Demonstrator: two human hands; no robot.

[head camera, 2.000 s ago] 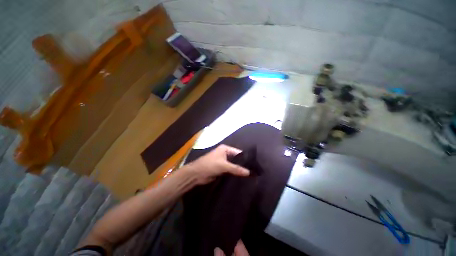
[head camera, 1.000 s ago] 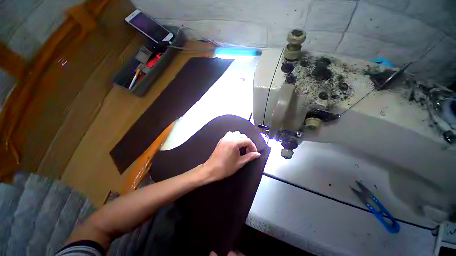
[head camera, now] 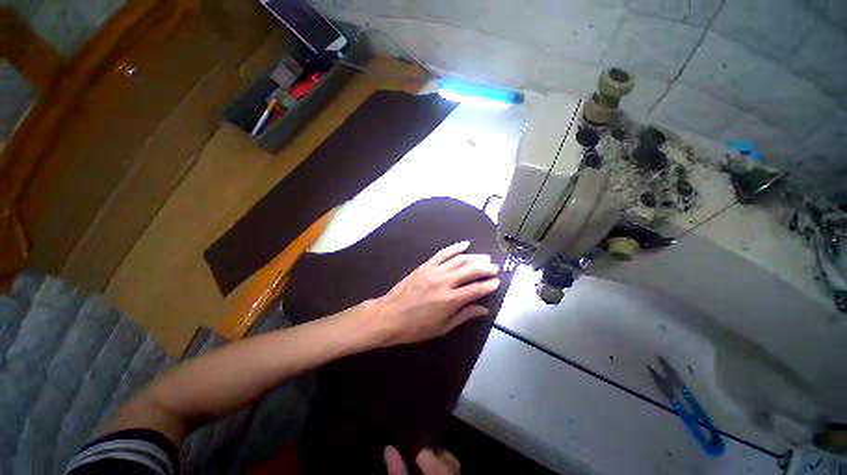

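A large dark brown fabric panel (head camera: 399,385) with a rounded top lies on the machine table, its right edge at the brightly lit presser foot (head camera: 511,263). My left hand (head camera: 441,295) lies flat on the panel, palm down, fingertips just left of the presser foot. My right hand (head camera: 423,461) shows only as fingertips at the bottom edge, around the panel's lower part; the rest is cut off. The needle tip cannot be made out. The cream sewing machine head (head camera: 562,195) stands at right, specked with lint.
A long dark brown strip (head camera: 325,186) lies on the cardboard (head camera: 186,269) at left. Behind it are a grey tool tray (head camera: 297,107) and a smartphone (head camera: 311,26). A machine light (head camera: 480,93) glows at the back. Blue-handled snips (head camera: 687,408) lie on the table at right.
My left hand has gone from a pinched shape to lying flatter on the panel. My right fingertips show a little more at the bottom edge. The view has shifted slightly.
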